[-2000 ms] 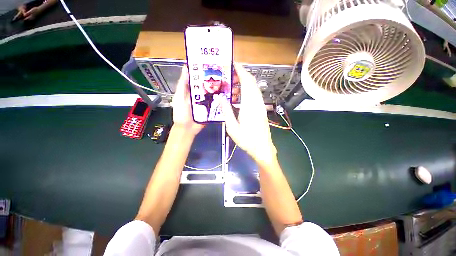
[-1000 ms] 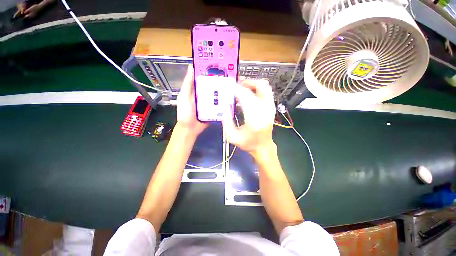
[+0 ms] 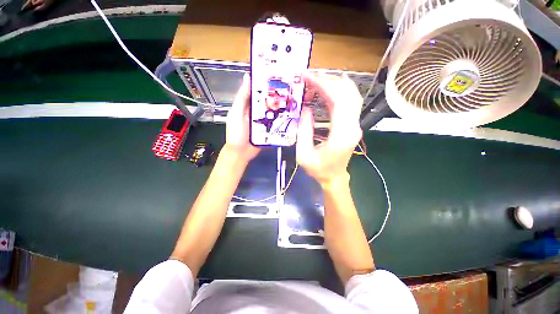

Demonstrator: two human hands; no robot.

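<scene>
A smartphone [image 3: 280, 86] stands upright in front of me, its lit screen facing me with a picture and a few icons. My left hand [image 3: 241, 122] is closed around its left edge and lower part. My right hand [image 3: 331, 126] is at its lower right edge, fingers bent and apart, thumb beside the screen; whether it touches the phone is not clear. Behind the phone is the grey radio tester [image 3: 224, 86], partly hidden by phone and hands. A red keypad phone [image 3: 172, 135] lies at left, beside a small black-and-gold part [image 3: 200, 154].
Two dark plates [image 3: 253, 210] with white slotted edges lie below my hands, a white cable [image 3: 385, 190] looping over them. A white fan [image 3: 463, 76] stands at right. A white round item [image 3: 523, 218] and a blue item [image 3: 539, 245] are far right. A carton [image 3: 55, 285] is lower left.
The screen went from a clock picture to a pink icon page, then to a picture with few icons. My right hand moved off the screen to its right edge. The view shifted slightly.
</scene>
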